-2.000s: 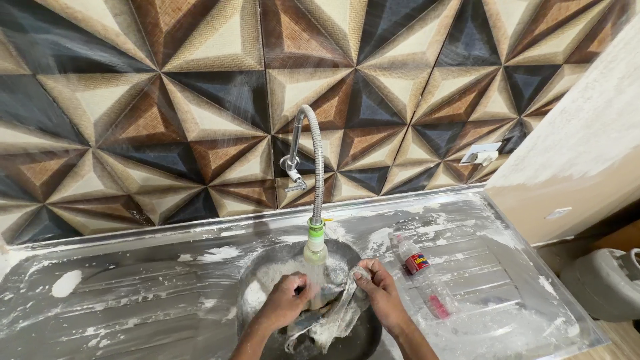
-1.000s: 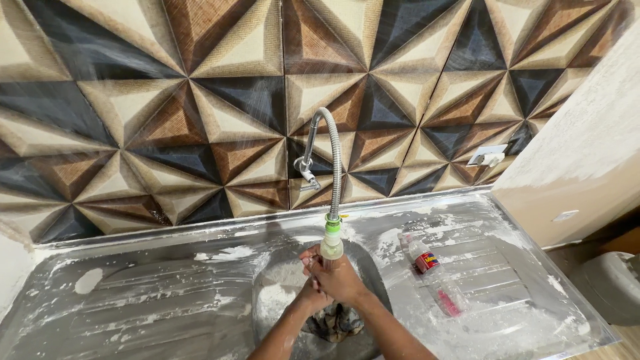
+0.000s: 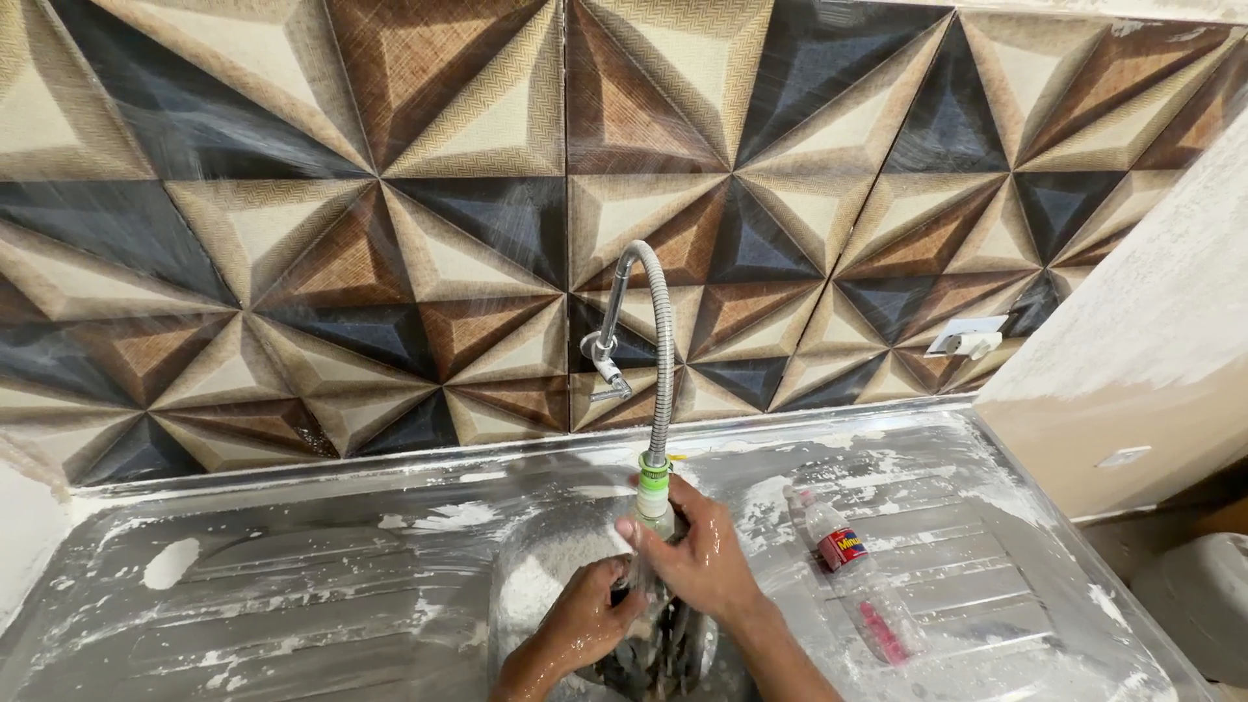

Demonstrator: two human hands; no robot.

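Observation:
Running water comes from the green and white nozzle (image 3: 653, 487) on a flexible metal faucet hose (image 3: 663, 361) above the sink basin (image 3: 522, 565). My right hand (image 3: 697, 556) is at the nozzle's lower end, its thumb in front and its fingers behind; whether it grips the nozzle is unclear. Lower and to the left, my left hand (image 3: 590, 609) is curled under the stream beside a small dark thing, which I cannot make out. Both hands are wet. Beneath them, dark and pale items (image 3: 663, 643) lie in the basin, partly hidden by my hands.
A clear plastic bottle (image 3: 824, 517) with a red label lies on the right drainboard, a clear container with pink contents (image 3: 882, 629) below it. White residue marks the steel counter (image 3: 292, 585). A wall tap (image 3: 609, 366) and a socket with a plug (image 3: 965, 341) are on the patterned tiles.
Two seconds ago my right hand held a wet, translucent piece of material; it is no longer in that hand. My hands were together under the nozzle one second ago and are now apart.

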